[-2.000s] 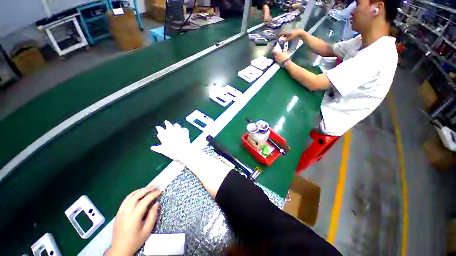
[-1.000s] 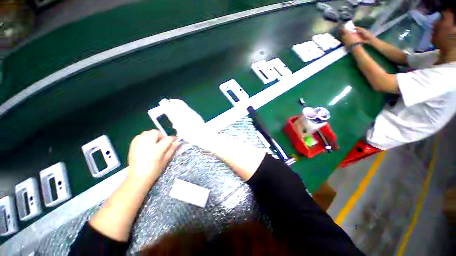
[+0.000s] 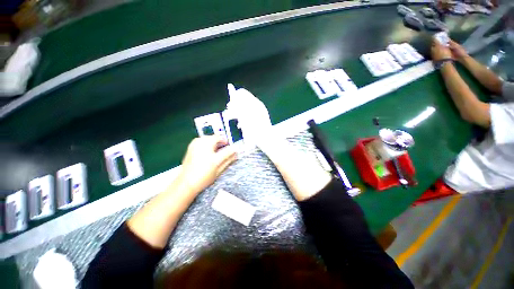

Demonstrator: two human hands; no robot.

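My bare left hand (image 3: 207,159) is at the lower edge of a white housing (image 3: 207,123) by the pale rail, its fingers closed on that edge and hiding part of it. My white-gloved right hand (image 3: 248,115) grips a second white housing (image 3: 231,125) from its right side. The two housings stand side by side over the green belt, very close together; whether they touch is not clear. The glove hides the right part of the second housing. A blank white card (image 3: 234,208) lies on the bubble wrap (image 3: 197,231) between my forearms.
Several housings (image 3: 72,185) line the belt (image 3: 169,107) at left; more (image 3: 329,83) stand at right. A black-handled tool (image 3: 329,152) lies right of my right forearm, beside a red bin (image 3: 372,169). A white wad (image 3: 55,271) lies lower left. Another worker's arms (image 3: 462,90) are at right.
The view has shifted, so the scene sits further right. The lone housing right of my glove is gone from its place. Two housings now show at my hands, where one showed before.
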